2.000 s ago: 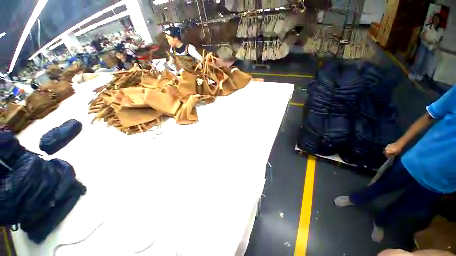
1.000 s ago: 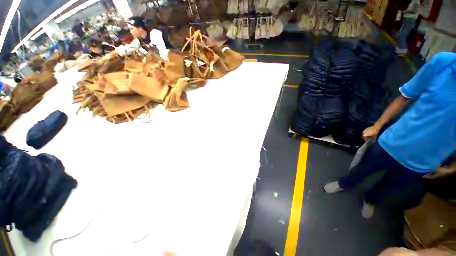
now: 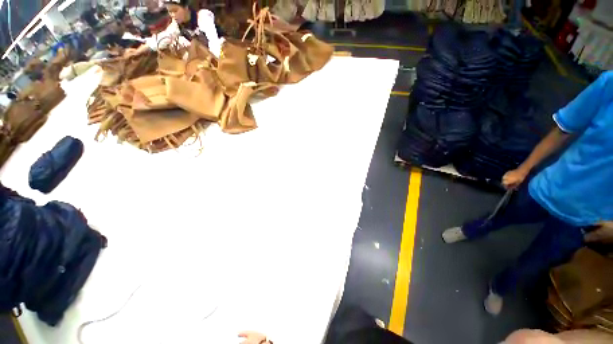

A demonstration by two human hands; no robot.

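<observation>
A heap of navy quilted backpacks [image 3: 44, 255] lies at the table's left edge. A smaller rolled navy bundle [image 3: 56, 164] lies behind it. A thin pale cord [image 3: 111, 316] curves over the near left part of the white table [image 3: 235, 222]. A small bit of my left hand [image 3: 255, 338] shows at the bottom edge, cut off; its grip is hidden. A blurred skin-coloured shape at the bottom right, apparently my right hand or arm [image 3: 538, 336], is also cut off. Neither touches the backpacks in view.
Brown tote bags [image 3: 168, 111] are heaped at the table's far side, with a person behind. Navy backpacks [image 3: 470, 101] stand stacked on a pallet across the aisle. A person in a blue shirt [image 3: 581, 168] stands at right, holding something thin, beside brown bags [image 3: 585, 285].
The view has tilted down, raising the table and tote bags in the picture. A bit of my left hand has come into view at the bottom. The backpacks on the table look unmoved.
</observation>
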